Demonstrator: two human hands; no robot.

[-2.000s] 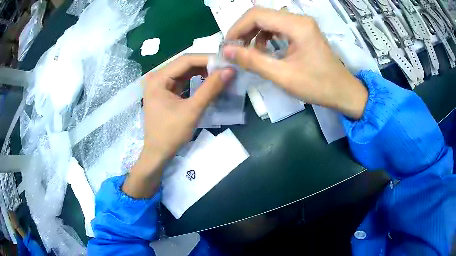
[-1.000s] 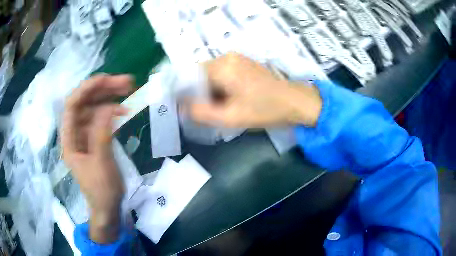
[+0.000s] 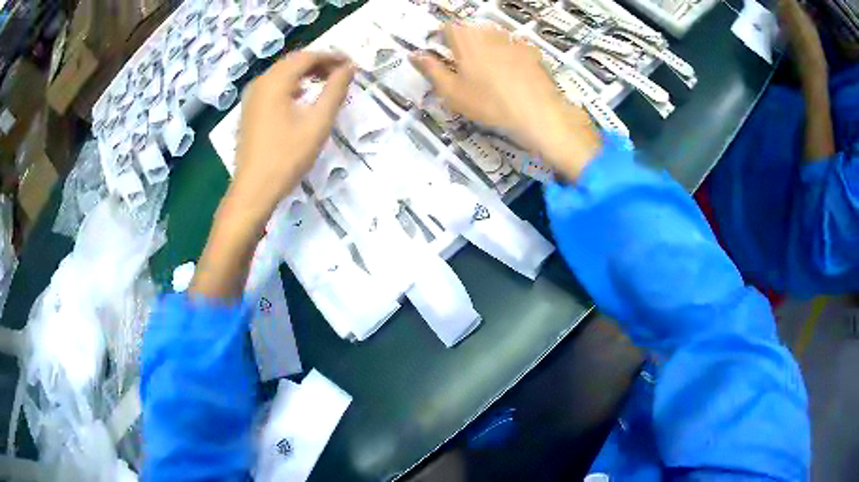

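Note:
A white tray (image 3: 219,141) holds rows of watches wrapped in white film sleeves (image 3: 443,306), their ends overhanging the near edge. Unwrapped watches with pale holed straps (image 3: 617,71) lie at the right of the tray. My left hand (image 3: 283,118) is over the tray's left part, fingers curled, thumb and forefinger close together; whether it holds anything is unclear. My right hand (image 3: 504,89) is over the tray's middle, thumb and forefinger apart, with nothing visible between them. Flat printed sleeves (image 3: 306,424) lie at the lower left.
Rows of wrapped watches (image 3: 179,132) stand at the upper left. Crinkled clear bags (image 3: 94,320) are heaped at the left. A small white tab (image 3: 185,276) lies on the green mat. Another person's arm (image 3: 810,122) and blue sleeve are at the right, near a white sleeve (image 3: 756,30).
The view has shifted so the tray shows more fully. My hands, earlier together at a milky film piece in front of me, are now apart above the tray. The film piece no longer shows in them.

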